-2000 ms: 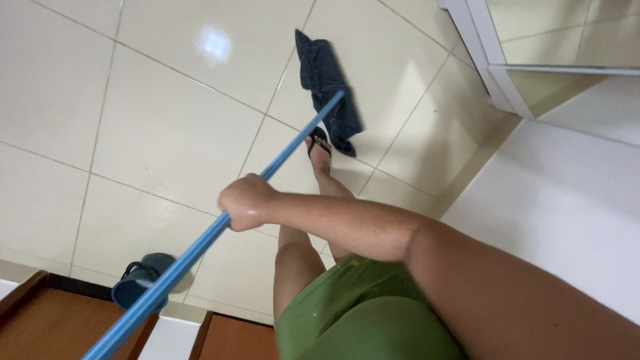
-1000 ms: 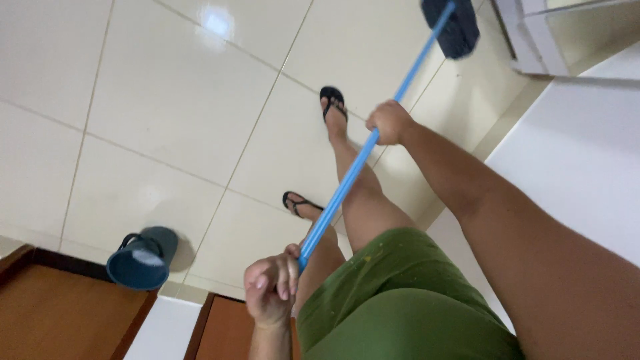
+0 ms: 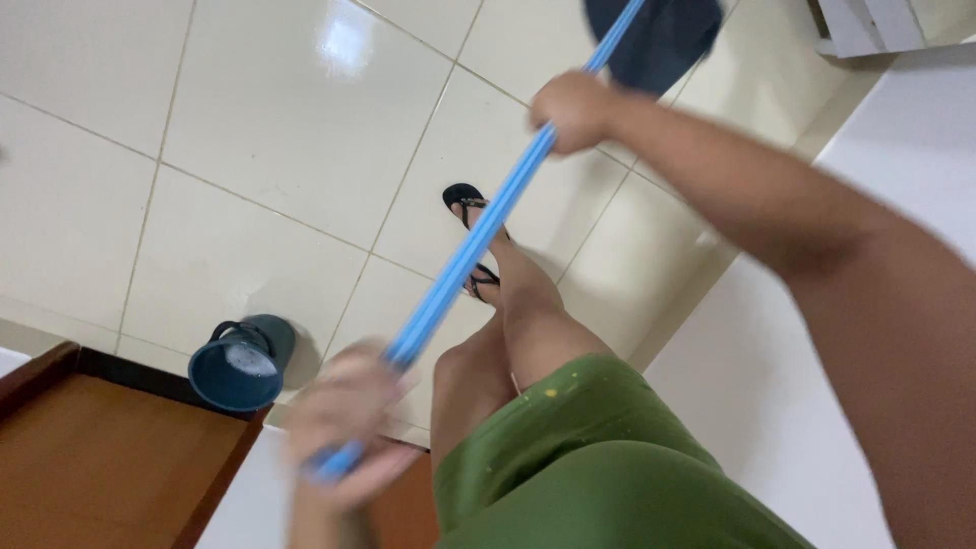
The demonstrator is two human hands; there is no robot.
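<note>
A light blue mop pole (image 3: 465, 259) runs diagonally from the lower left to the top of the view. My right hand (image 3: 576, 113) is closed around its upper part. Near the lower end, my left hand (image 3: 354, 427) holds the pole; this hand is blurred, and the pole's tip shows below the fingers. A dark cloth (image 3: 667, 46) lies on the tiled floor at the pole's far end, partly cut off by the frame's top; how the two are joined is out of sight.
A dark blue-green bucket (image 3: 240, 374) with whitish, sudsy liquid stands by a brown wooden door (image 3: 99, 457). My feet, in black flip-flops (image 3: 462, 195), are on glossy cream tiles (image 3: 259, 137). A white wall (image 3: 770, 366) runs along the right, with a white frame (image 3: 877, 27) at the top right.
My left hand, out of view two seconds ago, has come onto the pole's lower end. The cloth lay beyond my foot then; now it is farther right, near the top edge. My feet have shifted.
</note>
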